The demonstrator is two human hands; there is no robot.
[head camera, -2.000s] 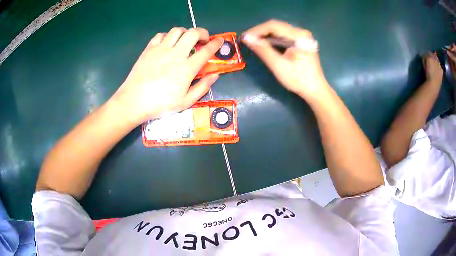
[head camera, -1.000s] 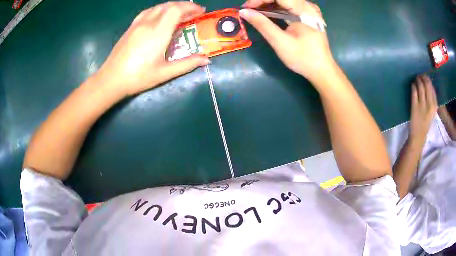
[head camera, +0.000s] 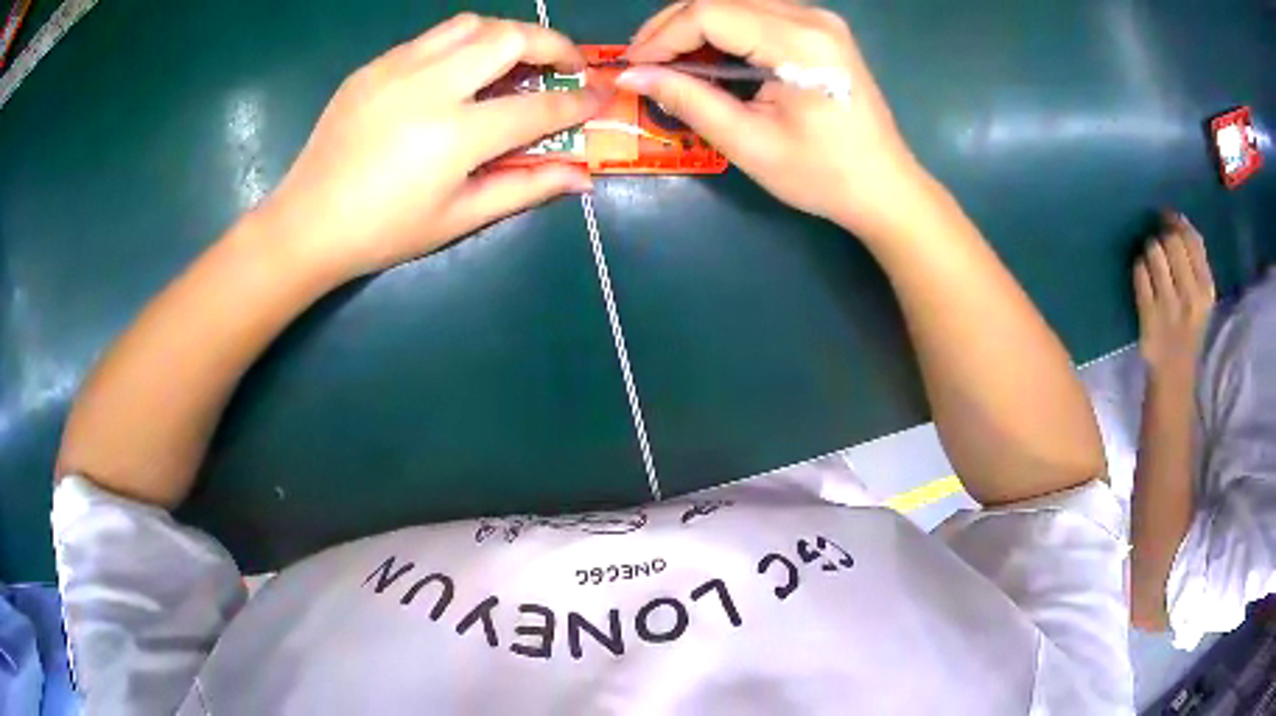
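Observation:
An orange-red housing [head camera: 612,150] lies on the green surface at the top centre. The black speaker [head camera: 663,118] at its right end is mostly hidden by my right hand. A green circuit board [head camera: 561,137] shows between my left fingers. My left hand [head camera: 434,133] holds the housing's left part, with fingers over it and the thumb at the near edge. My right hand [head camera: 784,112] holds a slim dark tool [head camera: 714,69] with a pale wrapping at its rear, its tip over the housing's middle. The exact tip contact is hidden by the fingers.
The dark green belt [head camera: 784,336] has a pale seam running towards me. Another orange-red unit [head camera: 1236,146] lies at the far right, beyond another person's hand [head camera: 1174,287]. A pale edge strip [head camera: 49,46] and part of an orange-red item show at the top left.
The nearer housing seen two seconds ago is gone from its place. Since one second ago, the held housing has levelled, and my right hand with the tool has moved left over it.

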